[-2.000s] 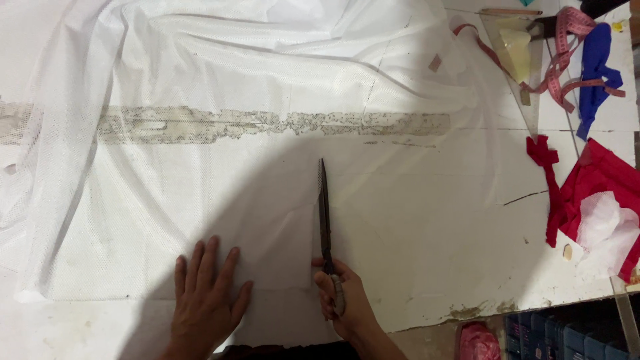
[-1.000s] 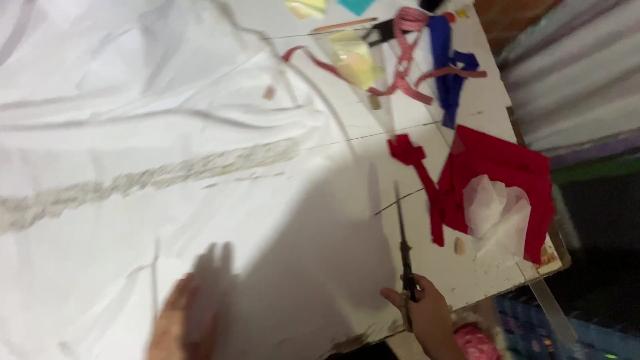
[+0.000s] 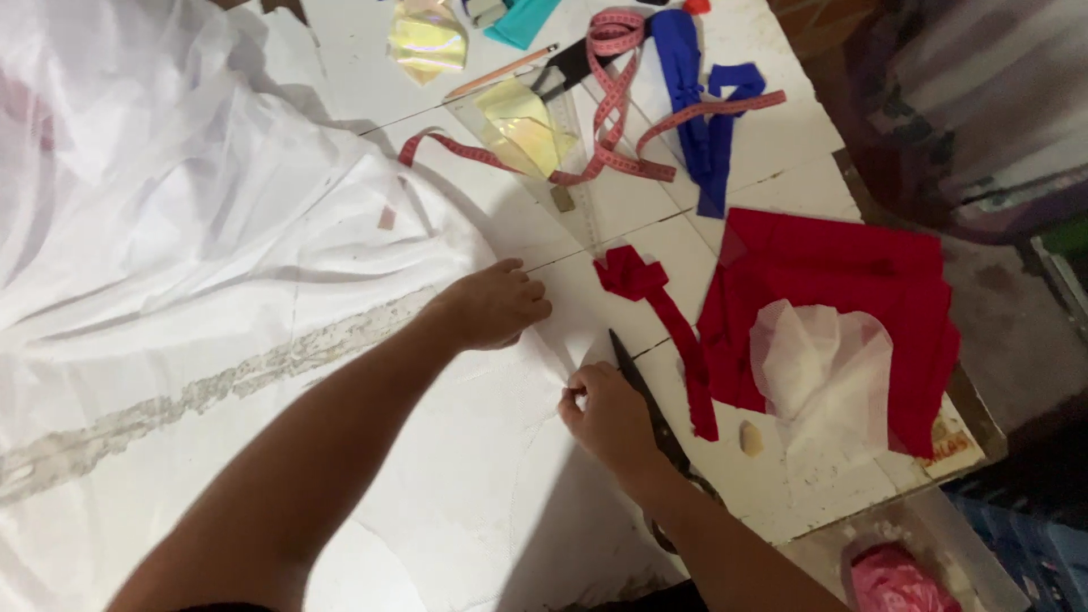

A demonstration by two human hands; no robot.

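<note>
Sheer white fabric point(image 3: 340, 255) covers the left and middle of the white table. My left hand point(image 3: 501, 306) lies palm down near the fabric's right side, fingers curled; whether it grips the cloth is hard to tell. Lower right of it, my right hand point(image 3: 605, 412) pinches the fabric's edge between thumb and fingers. The dark-bladed scissors point(image 3: 637, 374) lie on the table beside and partly beneath my right hand and forearm, tip pointing up and away; their handles are partly hidden.
Right of the scissors lie a red fabric strip point(image 3: 676, 327) and folded red cloth point(image 3: 807, 255) with white netting point(image 3: 820, 365). Farther back are a pink tape measure point(image 3: 612, 110), blue fabric point(image 3: 684, 93), a pencil point(image 3: 501, 72) and iridescent yellow pieces point(image 3: 523, 123). The table's edge point(image 3: 884, 493) runs lower right.
My right hand has let go of the scissors and now pinches the fabric's edge. My left hand has reached forward and right across the cloth. The view has swung right.
</note>
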